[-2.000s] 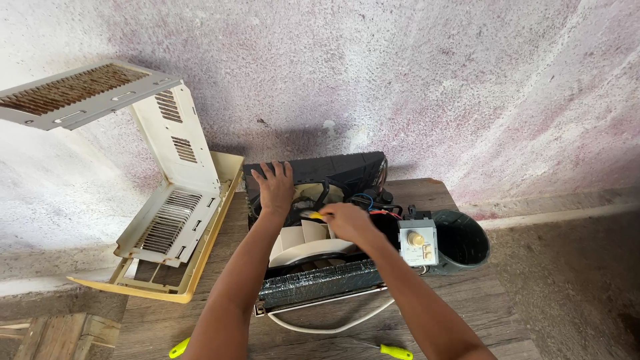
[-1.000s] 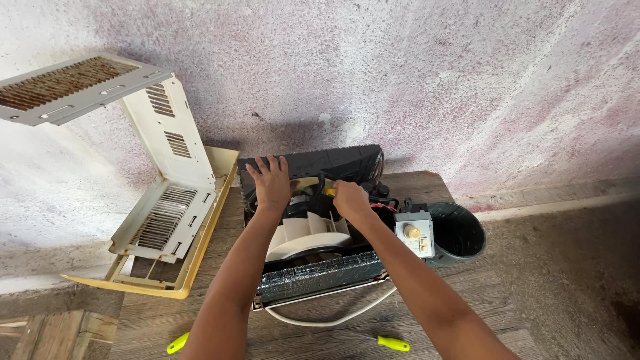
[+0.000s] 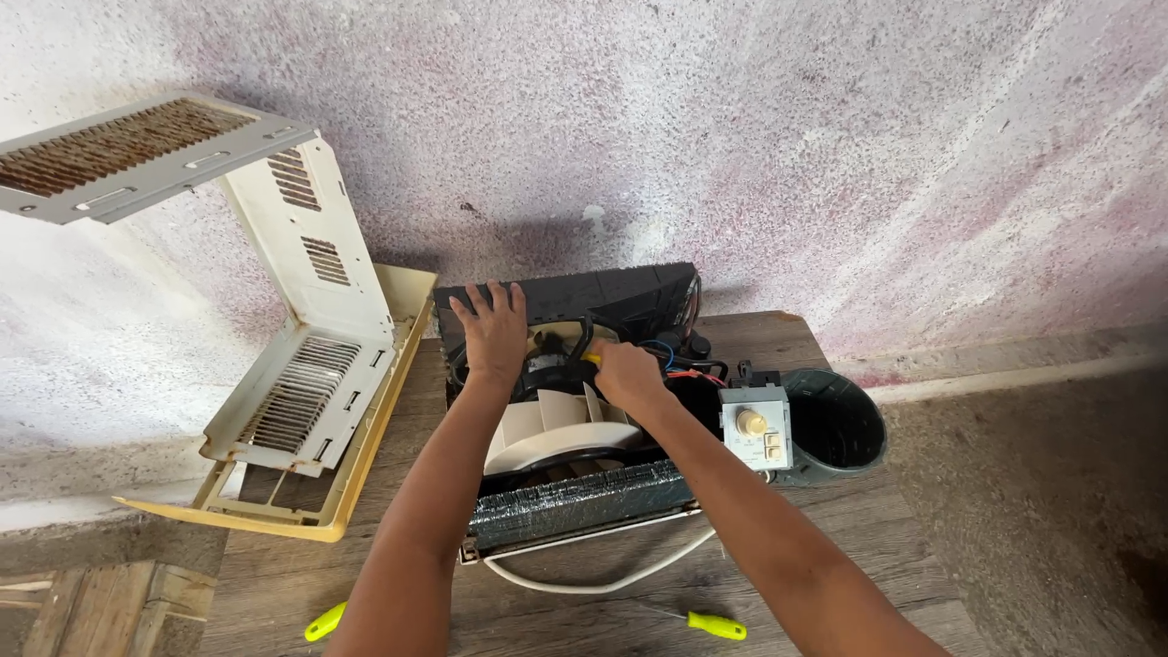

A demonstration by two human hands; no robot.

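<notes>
An opened window air conditioner chassis (image 3: 584, 516) lies on a wooden table. My left hand (image 3: 495, 333) rests with spread fingers on its black rear panel (image 3: 584, 287). My right hand (image 3: 628, 372) grips a brush with a yellow handle (image 3: 593, 358), whose dark bristles (image 3: 549, 345) reach the area around the fan motor. In front of both hands is a cream fan wheel (image 3: 557, 436), partly inside the black housing. Blue and red wires lie right of my right hand. A control box with a knob (image 3: 752, 422) sits at the unit's right end.
Left stands a vented metal casing (image 3: 310, 228) on a yellowed plastic front frame (image 3: 342, 511). A dark round bin (image 3: 835, 424) is at the right. Near the front lie a screwdriver with a neon handle (image 3: 717, 626), another neon handle (image 3: 325, 621) and a white cord (image 3: 602, 589).
My right hand has shifted slightly within the back of the unit, still holding the yellow handle. My left hand stays on the rear panel.
</notes>
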